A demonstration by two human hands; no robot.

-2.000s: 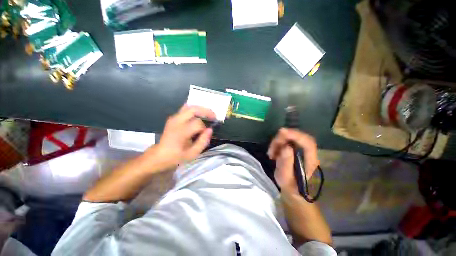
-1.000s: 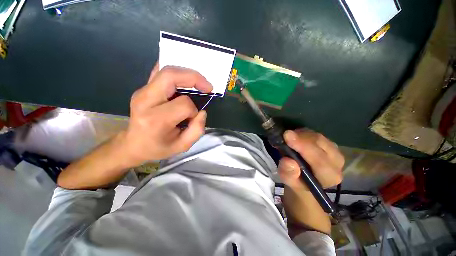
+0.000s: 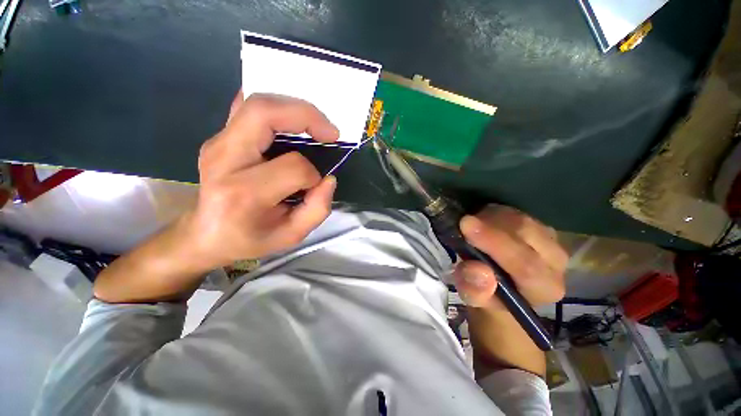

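A white LCD module (image 3: 309, 85) with a dark edge strip lies on the dark mat. Its orange-gold flex tail (image 3: 374, 119) meets the left end of a green circuit board (image 3: 435, 126). My left hand (image 3: 264, 175) rests on the module's near edge and pinches thin solder wire (image 3: 342, 162), which reaches toward the flex tail. My right hand (image 3: 513, 256) holds the black soldering iron (image 3: 496, 280) like a pen. The iron's tip is at the lower end of the flex tail, by the wire's end. Faint smoke shows near the tip.
Another white LCD module (image 3: 621, 18) with an orange tail lies at the upper right, cut off by the frame. Brown cardboard (image 3: 678, 183) lies at the right. The mat's near edge runs just in front of my body. A red object (image 3: 648, 296) is below the bench at right.
Over two seconds the view has come closer and my right hand has brought the iron to the joint. In the last second its tip moved down the flex tail, and the wire now reaches it.
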